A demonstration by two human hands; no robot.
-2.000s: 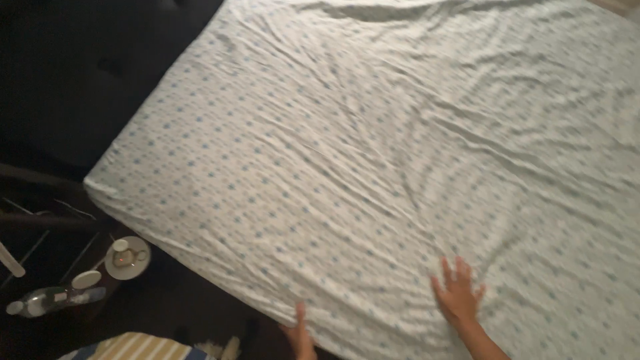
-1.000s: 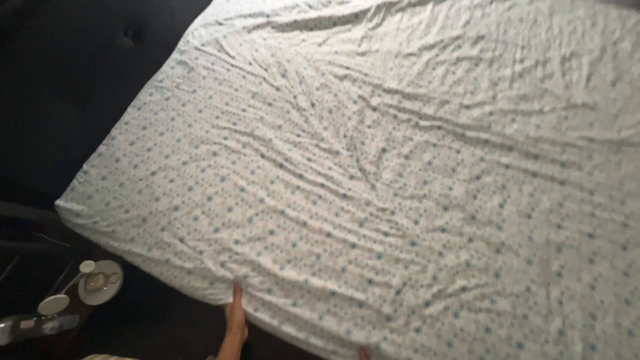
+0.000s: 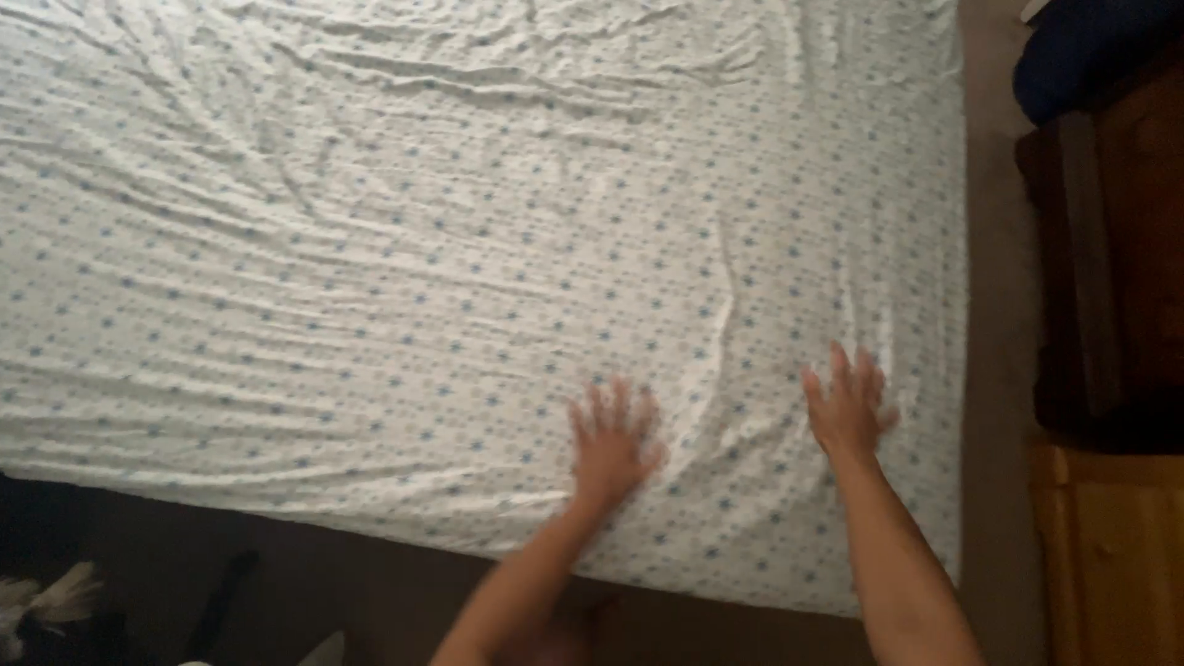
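A pale bed sheet with small blue stars (image 3: 444,277) covers a mattress and fills most of the head view, with long wrinkles at the left and top. My left hand (image 3: 613,444) is over the sheet near the bed's near edge, fingers spread and slightly blurred, holding nothing. Farther right, my right hand (image 3: 846,398) is also spread on or just above the sheet, near the right corner, and holds nothing. Short folds of cloth rise between the two hands. Whether the palms press on the cloth is hard to tell.
Along the right side runs a strip of floor (image 3: 999,370) between the bed and dark wooden furniture (image 3: 1091,268). A lighter wooden piece (image 3: 1110,555) stands at the lower right, and a dark blue object (image 3: 1073,65) at the upper right. Something pale and feathery (image 3: 65,597) lies lower left.
The view has swung far to the right, toward the bed's other corner. My left hand, earlier at the near edge of the mattress, is now over the sheet. Both hands now show fully, with fingers spread.
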